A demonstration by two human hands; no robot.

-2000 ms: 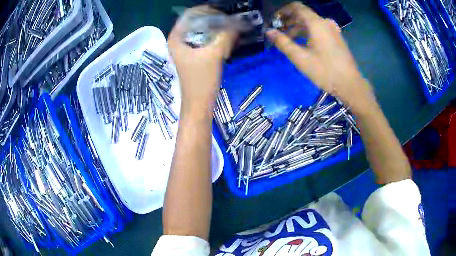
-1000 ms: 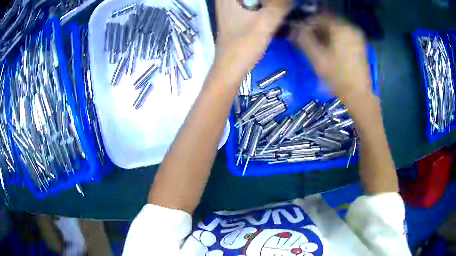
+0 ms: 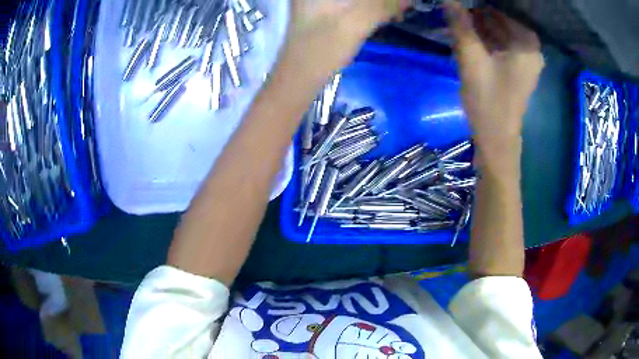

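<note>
My left hand (image 3: pixel 341 26) is at the top edge, partly cut off and blurred; what it holds does not show. My right hand (image 3: pixel 499 59) is to its right, its fingertips at the top edge, and its grip cannot be made out. A small silver part (image 3: pixel 423 4) shows between the hands, over a dark shape, likely the fixture. The blue parts bin (image 3: pixel 413 87) below them holds many loose metal shafts (image 3: pixel 389 209) along its near and left sides. The white plastic tray (image 3: pixel 150 165) to the left holds more shafts (image 3: pixel 168 73) toward its far end.
Side blue bins (image 3: pixel 76 126) with slim silver pieces stand at the left edge, and another blue bin (image 3: pixel 576 151) stands at the far right. A red plastic thing (image 3: pixel 562 266) is beyond the table edge at lower right. A grey shape (image 3: pixel 609 31) fills the upper right corner.
The camera view has shifted, so the bins and tray sit higher and the fixture is mostly out of the picture. Both hands remain close together beyond the blue bin.
</note>
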